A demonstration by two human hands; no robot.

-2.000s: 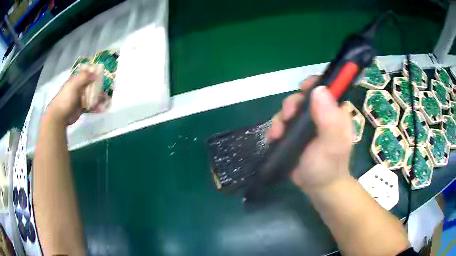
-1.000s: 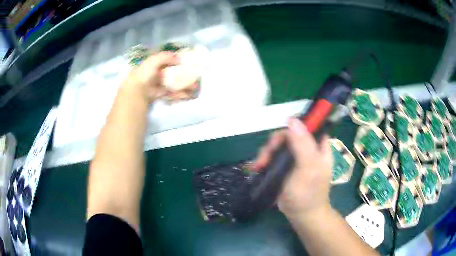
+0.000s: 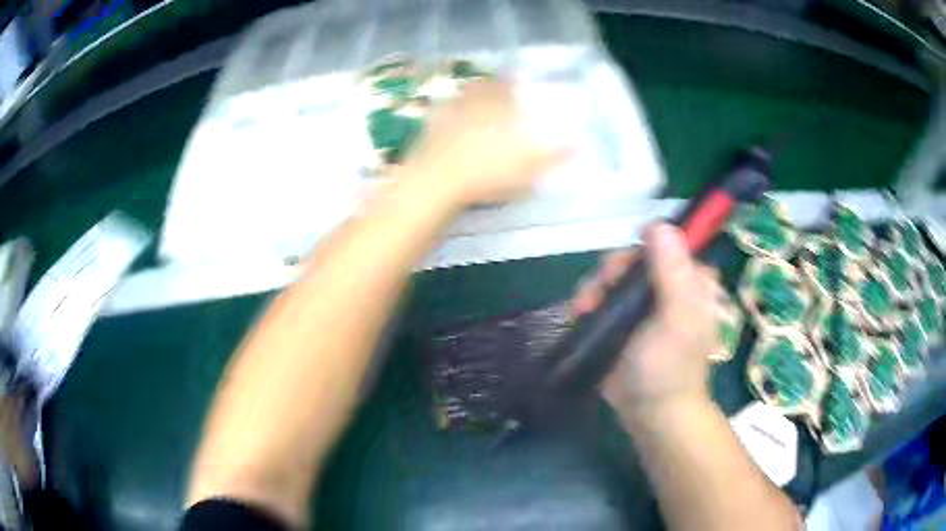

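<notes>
My right hand (image 3: 664,332) grips the black electric screwdriver (image 3: 622,311) with its red lever. Its nose points down left over the black screw tray (image 3: 477,363), where silver screws show blurred. My left hand (image 3: 482,145) is strongly blurred over the large white foam sheet (image 3: 270,176), just right of a few open housings with green boards (image 3: 394,130). Its fingers and anything in them cannot be made out.
Many open housings with green boards (image 3: 783,368) stand grouped on the mat at the right. A closed white housing (image 3: 768,441) lies in front of them. A pale strip (image 3: 197,283) crosses the bench. A white sheet (image 3: 83,285) and part of another person's hand (image 3: 19,436) are at the left.
My left hand has moved right across the foam sheet; the pale piece seen in it before cannot be made out now. My right hand still holds the screwdriver over the tray. The view has shifted left.
</notes>
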